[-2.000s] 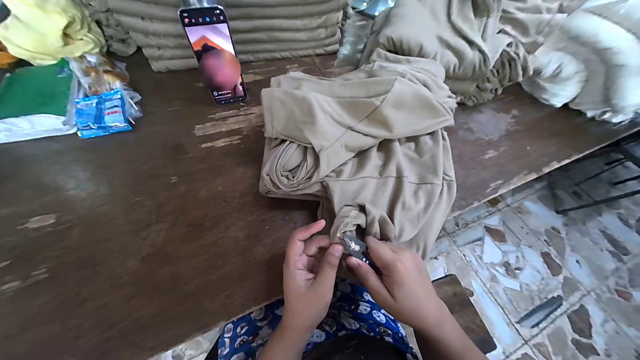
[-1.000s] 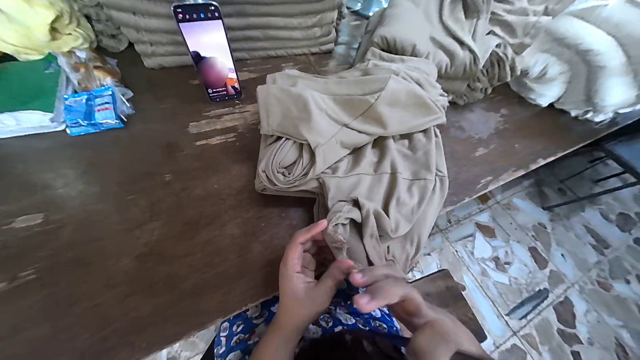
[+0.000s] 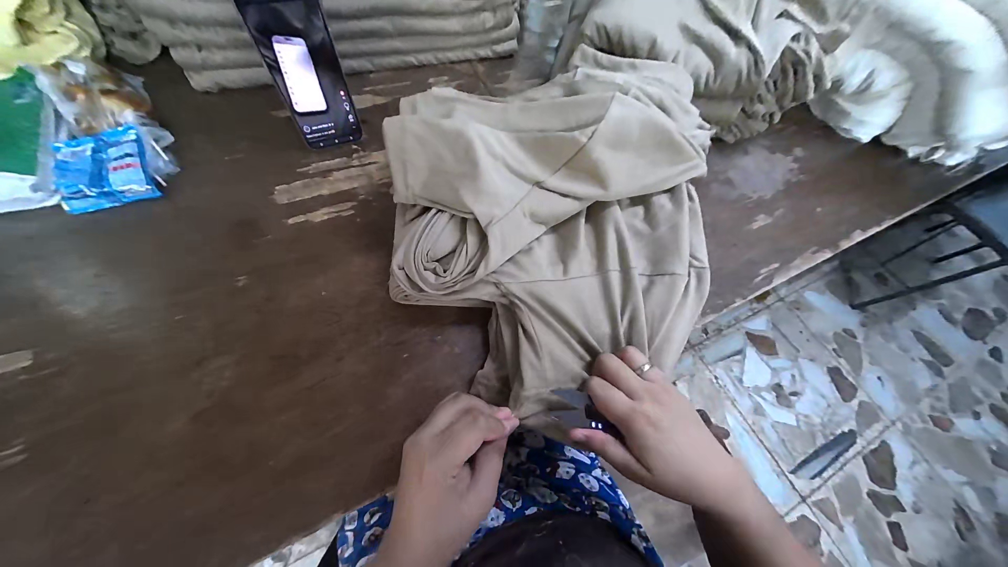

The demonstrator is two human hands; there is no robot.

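A bundle of beige knit garments (image 3: 551, 213) lies folded at the table's front edge, and its lower part hangs over the edge toward my lap. My left hand (image 3: 465, 441) pinches the end of the hanging cloth between thumb and fingertips. To the right, my right hand (image 3: 646, 417), with a ring on one finger, grips a small dark cutting tool with metal blades (image 3: 570, 400), probably thread snippers. Its blades point left at the cloth near my left fingertips; most of the tool's body is hidden in my palm.
A lit smartphone (image 3: 303, 79) leans against stacked beige cloth (image 3: 425, 35). Blue packets (image 3: 106, 169) and a green item (image 3: 22, 126) lie at the left of the worn wooden table (image 3: 197, 339). More fabric (image 3: 677, 47) is heaped at back right. A dark metal frame (image 3: 937, 252) stands beyond the table.
My right hand has moved up and right onto the cloth, and the tool's blades now show. The hanging cloth, bunched a second ago, is drawn out toward my left hand. The phone's picture has changed.
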